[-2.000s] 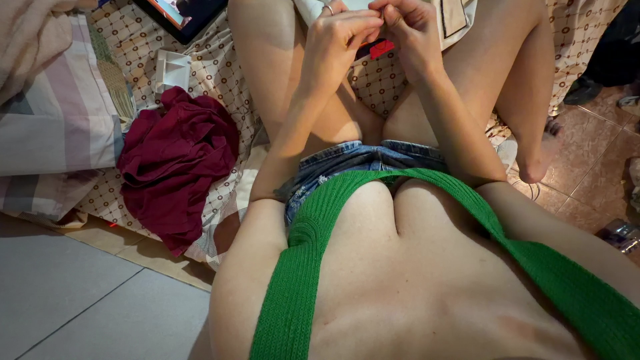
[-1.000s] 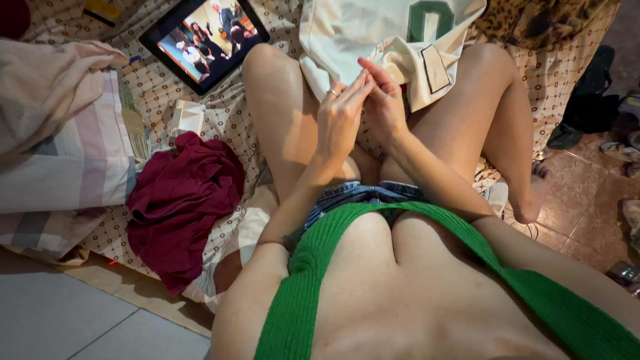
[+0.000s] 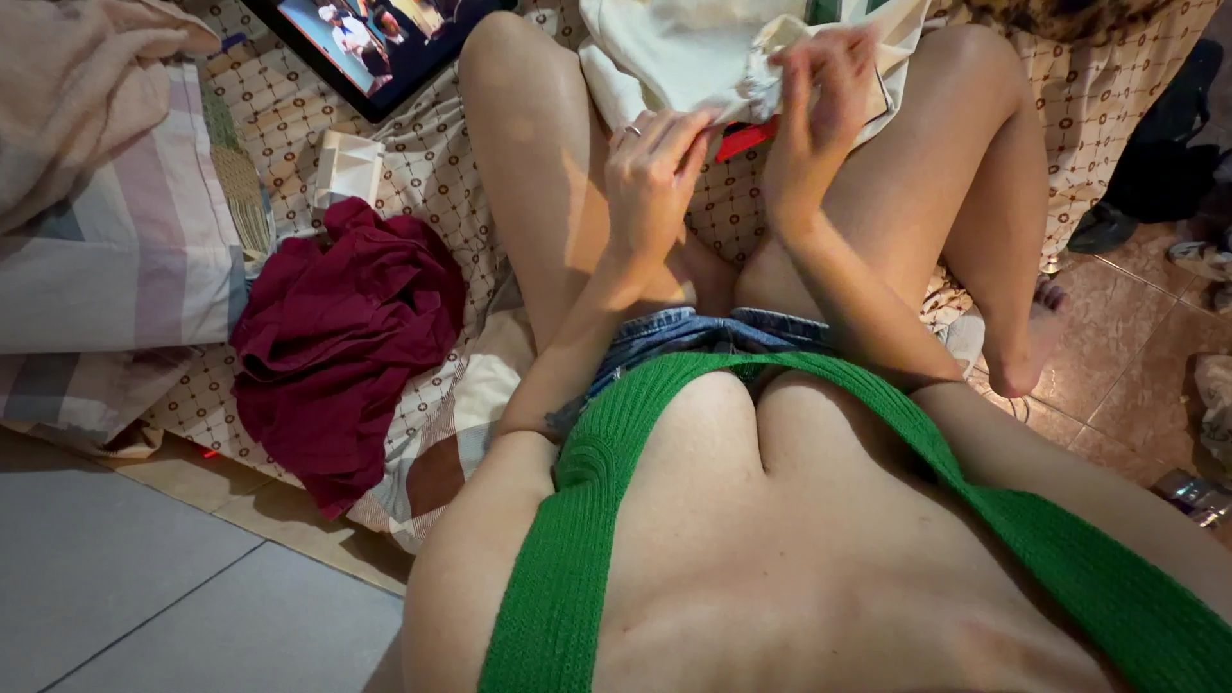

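My left hand [image 3: 654, 178], with a ring on one finger, is above my lap with fingers bent and the thumb near the fingertips; whether something thin is pinched there cannot be told. To its right my right hand [image 3: 818, 115] is raised, its fingers blurred by motion, beside the white cloth [image 3: 664, 58]. That cloth lies between my knees and bears a green patch and a dark-outlined patch. A small red item [image 3: 746, 141] shows between my hands, under the cloth's lower edge.
A tablet [image 3: 375, 48] with a lit screen lies on the patterned bedsheet [image 3: 423, 159] at the upper left. Near it are a white plastic box [image 3: 348, 168], a crumpled maroon cloth [image 3: 346, 337] and a striped cloth [image 3: 106, 231]. Dark shoes [image 3: 1107, 226] stand on brown tiles at the right.
One second ago my hands were together at the fingertips; now they are apart, the right one raised to the right. The red item, hidden then, shows again. The view has shifted somewhat.
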